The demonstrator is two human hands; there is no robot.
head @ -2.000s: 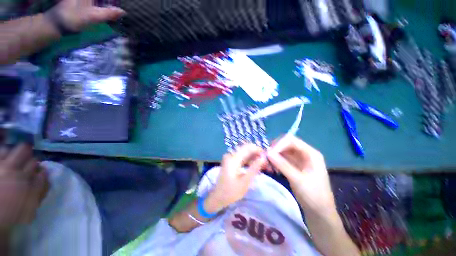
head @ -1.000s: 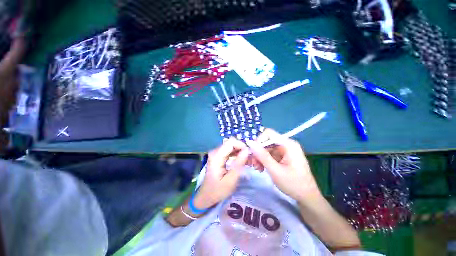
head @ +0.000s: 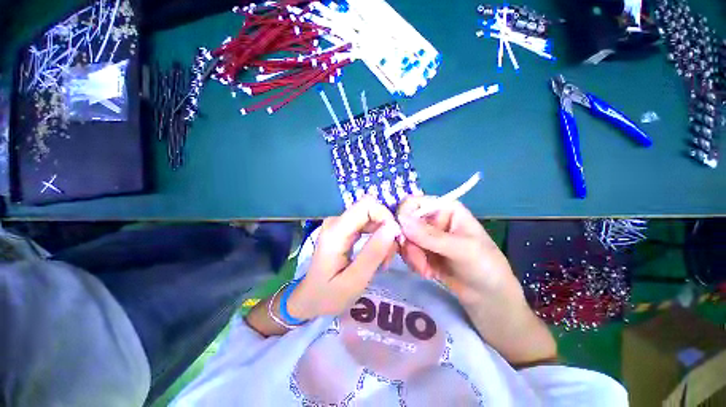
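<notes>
The circuit board panel (head: 370, 159) lies at the front edge of the mat, its near end behind my fingers. Thin pale strips stick out of its far end, and a wider white flat cable (head: 446, 107) sticks out to the right. My left hand (head: 346, 258) and my right hand (head: 454, 246) meet at the panel's near end, fingertips pinched together. A second white flat cable (head: 463, 189) sticks out from my right hand's fingers. What my left fingertips pinch is too small and hidden to tell.
Beyond the panel lie red wire leads (head: 275, 52) and a pile of flat cables (head: 390, 48). Blue-handled cutters (head: 573, 139) lie right, near short cable pieces (head: 517, 36). A black tray (head: 87, 159) is left. A person's clothed leg (head: 64, 318) shows lower left.
The view has shifted, so the bench things sit higher and further left. My hands stay together at the panel's near end. The cable at my right hand shows less length than before.
</notes>
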